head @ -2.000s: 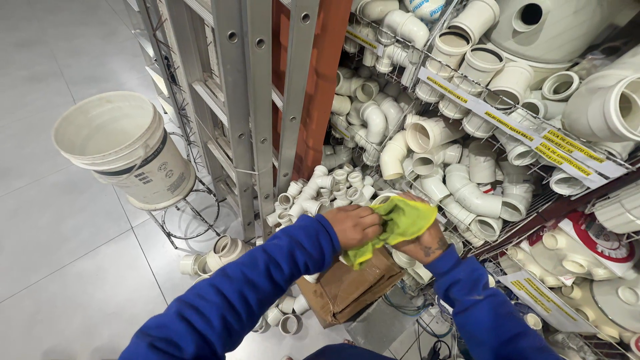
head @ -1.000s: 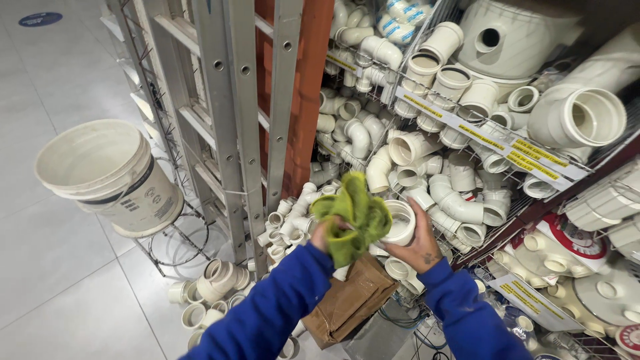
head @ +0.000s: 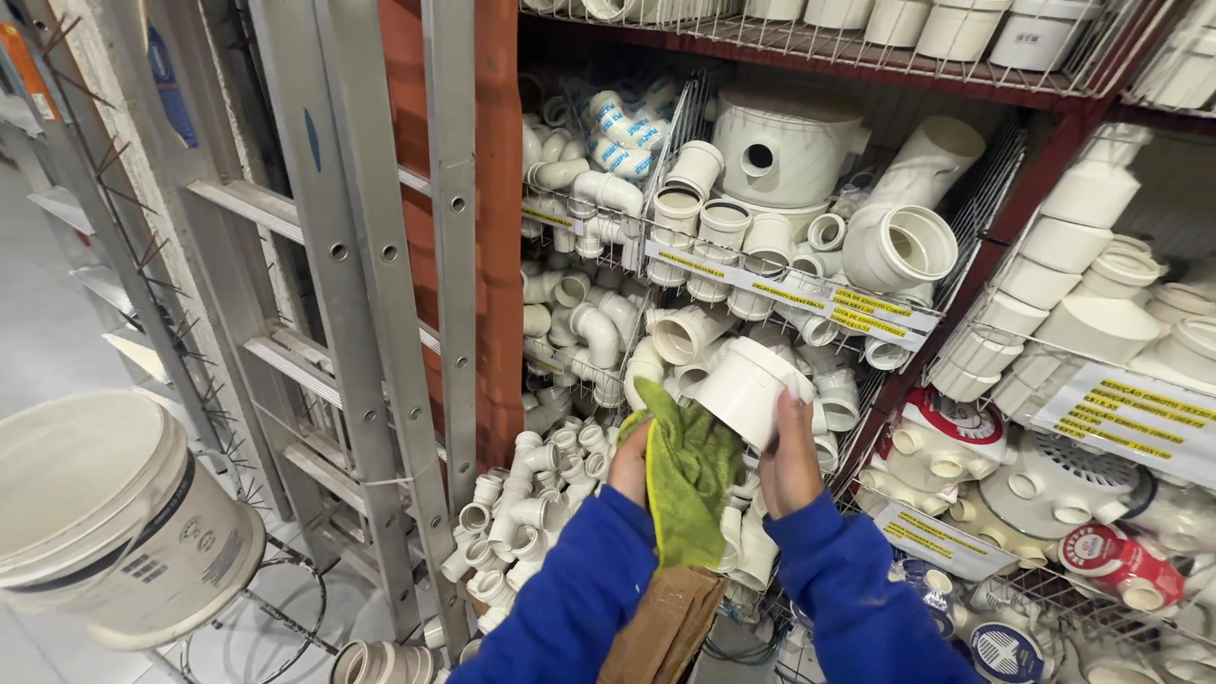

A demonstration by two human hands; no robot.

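Observation:
A short white PVC pipe fitting (head: 752,388) is tilted in my right hand (head: 793,456), whose fingers and thumb grip its right side. My left hand (head: 631,463) is closed on a yellow-green cleaning cloth (head: 692,480). The cloth drapes down from that hand, and its upper part meets the lower left side of the fitting. Both hands are in front of wire baskets of white elbows, and part of the left fingers is hidden behind the cloth.
Aluminium ladders (head: 366,313) stand at the left, beside a white plastic bucket (head: 123,532). A cardboard box (head: 665,622) and loose white fittings (head: 518,513) lie below the hands. Wire shelf baskets (head: 788,285) with labels and fittings fill the right.
The white fitting, beside the cloth a second ago, is now raised and tilted in my right hand. The cloth has gone from bunched to hanging. The view has shifted up toward the shelves.

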